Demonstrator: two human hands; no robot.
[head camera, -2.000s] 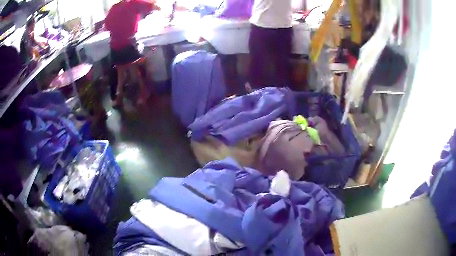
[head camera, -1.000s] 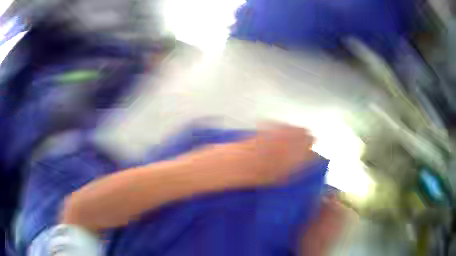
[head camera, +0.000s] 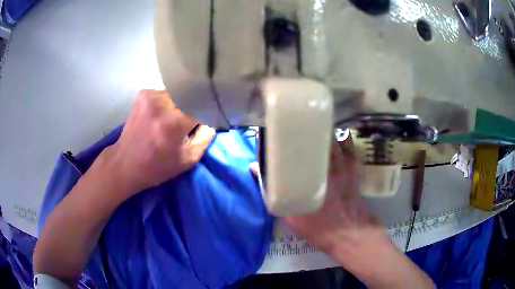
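Note:
A royal-blue garment (head camera: 197, 226) lies over the table's front edge and runs up under the cream sewing machine head (head camera: 361, 62). My left hand (head camera: 158, 135) is left of the head with its fingers closed on the garment's upper part. My right hand (head camera: 339, 197) is right of and partly behind the cream block at the front of the head. Its fingertips are mostly hidden by machine parts, and I cannot tell whether it grips cloth. The needle area is hidden behind the head.
The pale table (head camera: 68, 73) has a printed ruler (head camera: 293, 246) along its front edge. A thin brown-handled tool (head camera: 418, 186) lies right of my right hand. A yellow-edged box (head camera: 484, 175) stands at the right. More blue cloth (head camera: 457, 254) is below the table edge.
The view has swung from the workshop floor, with heaped garments and crates, to the sewing machine close up. Both hands and the blue cloth are now at the machine head.

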